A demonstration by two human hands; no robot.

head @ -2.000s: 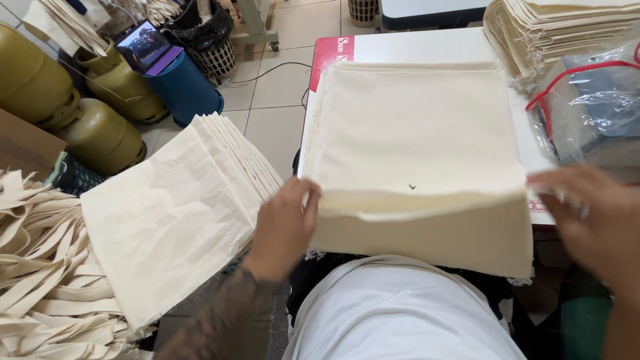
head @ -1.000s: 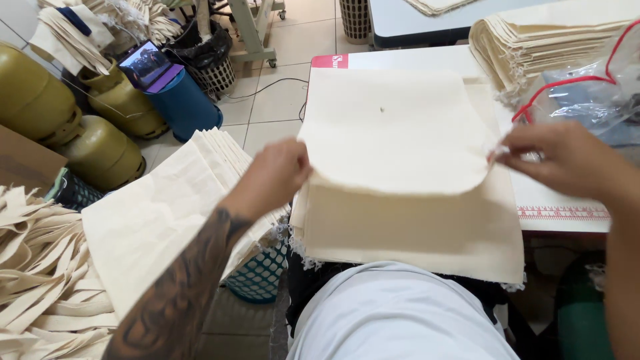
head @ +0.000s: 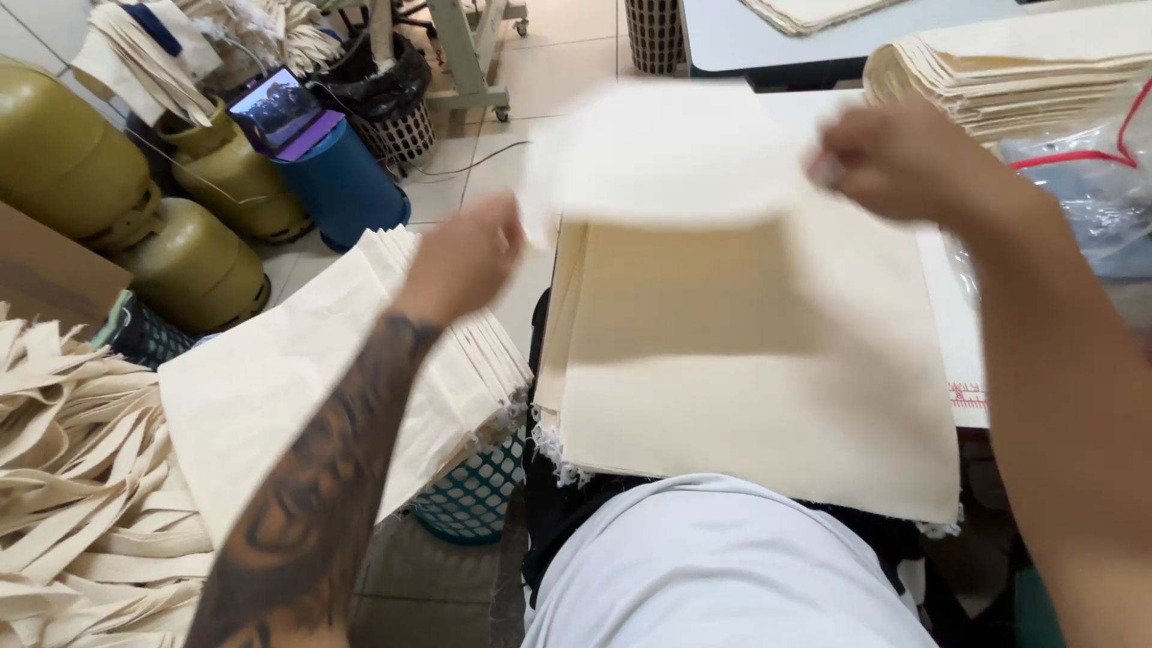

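Note:
A cream fabric panel (head: 666,153), blurred by motion, is stretched in the air between my two hands. My left hand (head: 468,252) is closed on its left side, and my right hand (head: 886,162) grips its right side. Beneath it, a stack of cream fabric panels (head: 756,423) with frayed edges lies on the white table and reaches over my lap. The raised panel casts a shadow on the stack. To the left, a second pile of cream fabric panels (head: 270,369) rests at a slant over a teal plastic basket (head: 472,495).
Cream fabric strips (head: 81,468) are heaped at the lower left. Gas cylinders (head: 193,261) and a blue bin (head: 346,184) with a screen device on top stand at the upper left. Folded fabric (head: 1008,72) and a clear plastic bag (head: 1098,198) lie at the right.
The panel is lifted off the stack and held higher and farther from me than a second ago. Both hands have moved up with it.

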